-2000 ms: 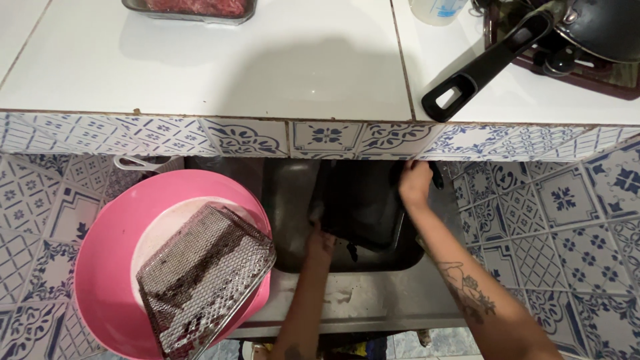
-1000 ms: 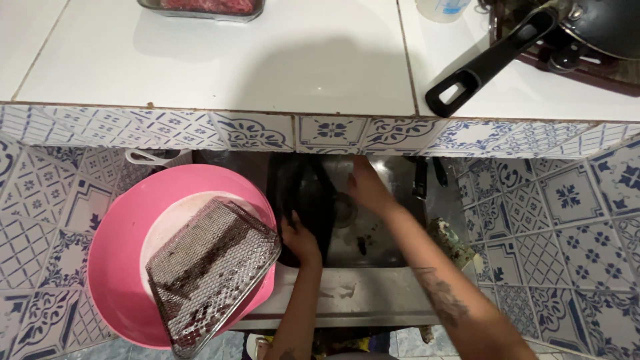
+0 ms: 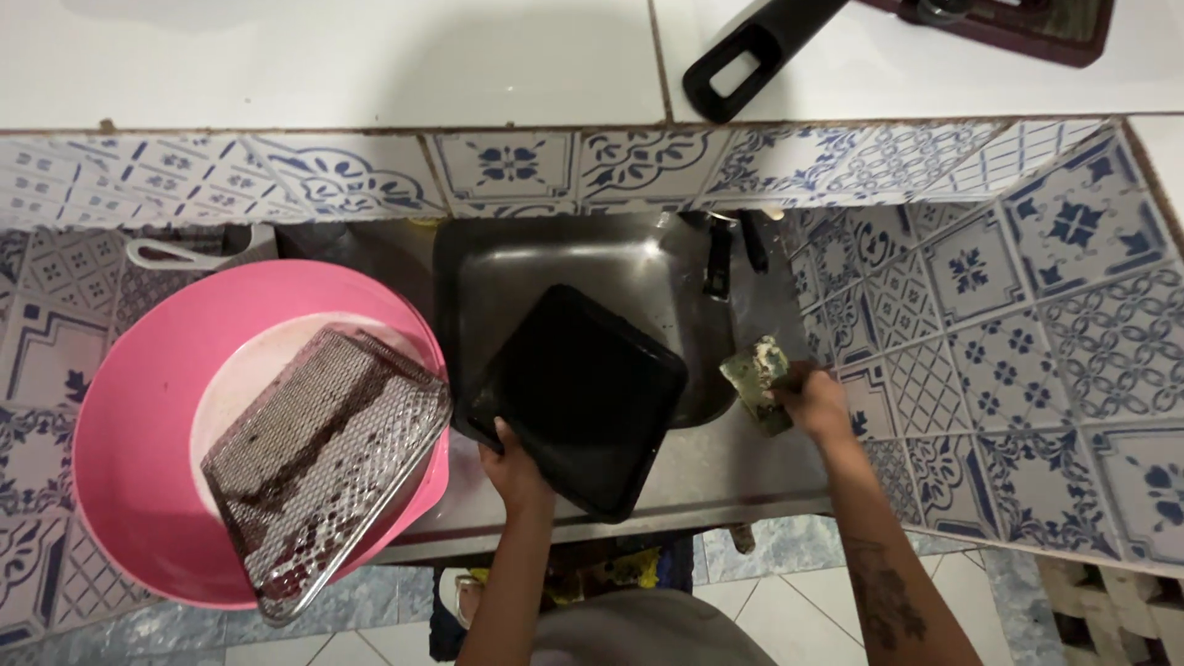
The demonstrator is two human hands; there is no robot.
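A black rectangular pan or tray [image 3: 592,398] is tilted over the front of a stainless steel sink [image 3: 573,245]. My left hand [image 3: 513,467] grips its lower left edge, thumb on the near side. To the right of the sink, my right hand [image 3: 819,402] has its fingers on a worn green scouring sponge [image 3: 760,379], which bears pale residue. A pink plastic basin [image 3: 139,425] stands left of the sink, with a soiled metal mesh basket or rack [image 3: 324,462] leaning in it.
Dark-handled utensils [image 3: 719,259] lie at the sink's back right corner. A white handled container [image 3: 250,245] stands behind the basin. Above runs a tiled ledge [image 3: 509,171], with a black pan handle [image 3: 758,55] jutting over it. Patterned tile walls flank both sides.
My left hand has lifted the black pan from inside the sink toward its front edge. My right hand has moved from the sink's back to the sponge at the right.
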